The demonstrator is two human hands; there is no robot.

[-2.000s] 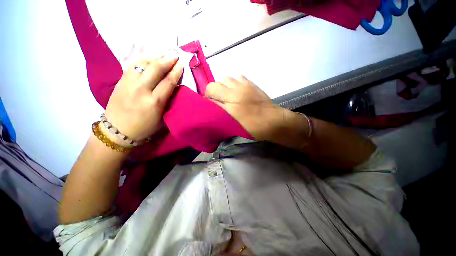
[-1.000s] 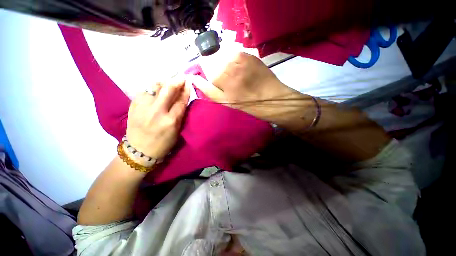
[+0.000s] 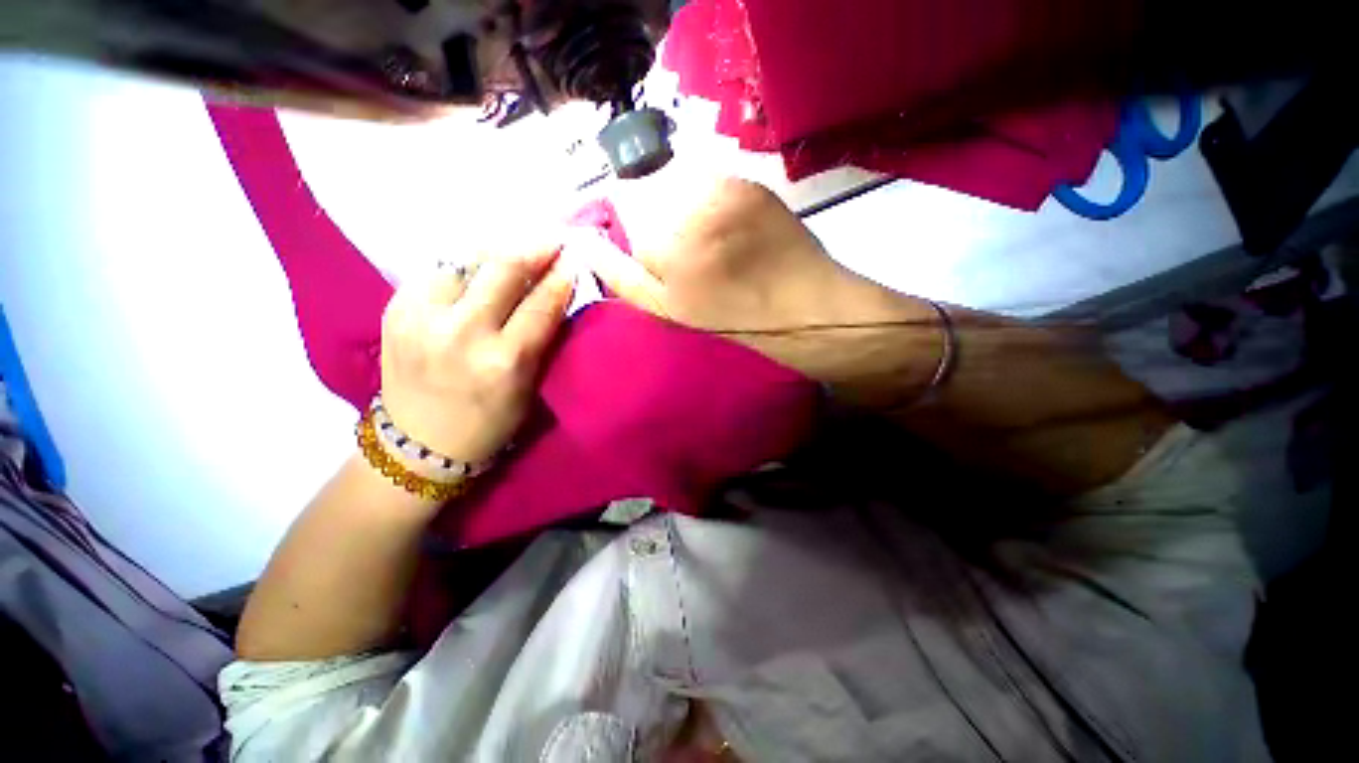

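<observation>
A magenta garment panel (image 3: pixel 656 403) lies over the front of the table and hangs to my lap, with a magenta strip running to the upper left. My left hand (image 3: pixel 470 343) pinches the cloth edge at the panel's top. My right hand (image 3: pixel 745 261) is just right of it, bent over the cloth, its fingertips partly hidden in glare. A small magenta piece (image 3: pixel 604 224) shows between and above the hands, under a short grey cylinder (image 3: pixel 637 142). The needle area is too bright to make out.
The dark, blurred machine head (image 3: pixel 298 52) crosses the top. A magenta pile (image 3: pixel 924 90) lies upper right, beside blue scissor handles (image 3: pixel 1110 182). A black angular object (image 3: pixel 1267 164) is at far right. Grey-lilac cloth (image 3: pixel 105 596) hangs at lower left, near a blue strip (image 3: pixel 27 403).
The machine head and grey cylinder have come into view at the top since the first frame. My right hand has moved up beside my left. Since the second frame, little has changed.
</observation>
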